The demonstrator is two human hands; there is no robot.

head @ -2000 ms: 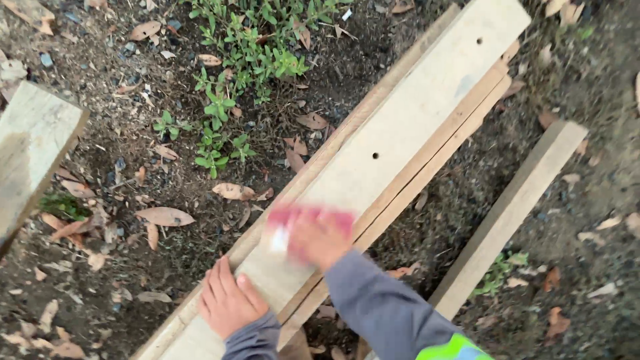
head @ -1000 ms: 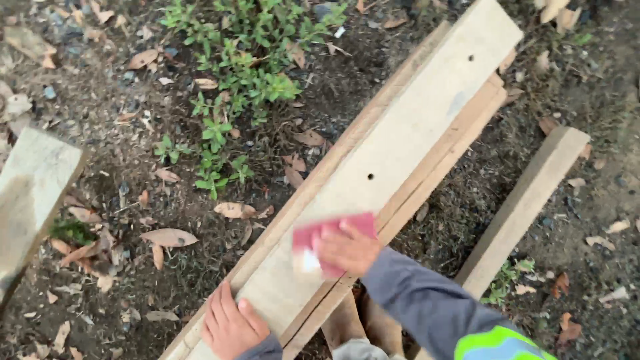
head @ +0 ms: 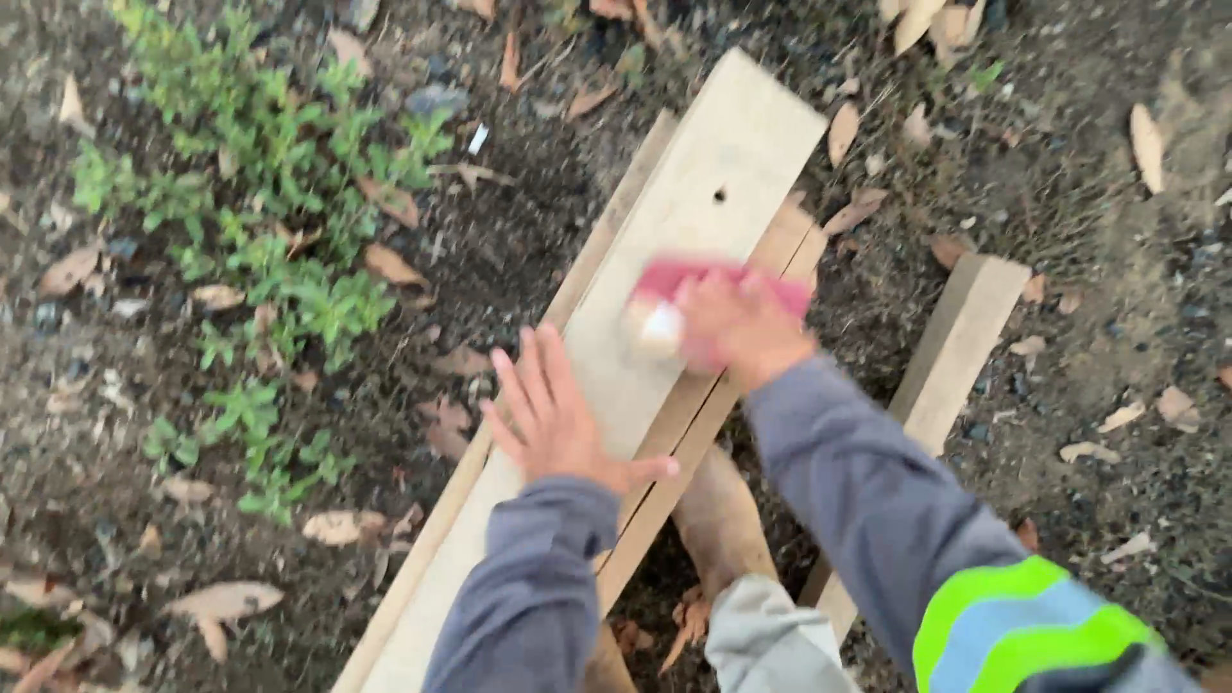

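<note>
A pale wooden plank [head: 630,289] with a dark hole near its far end lies diagonally on top of several browner boards [head: 707,409]. My left hand [head: 558,414] rests on the plank with its fingers spread, the thumb reaching over the right edge. My right hand [head: 736,322] is closed on a red sheet, which looks like sandpaper [head: 698,274], blurred, pressed against the plank's face toward the right edge. Part of the sheet's underside and whatever is under my palm are hidden.
Another squared timber [head: 948,366] lies on the soil to the right. Green weeds [head: 289,212] grow at the left among dry leaves [head: 226,602]. My bare leg [head: 727,515] is below the boards, close to their right side.
Both hands have moved farther up the plank toward its far end, the right with the red sheet in it. The left fingers are more spread. The view has shifted.
</note>
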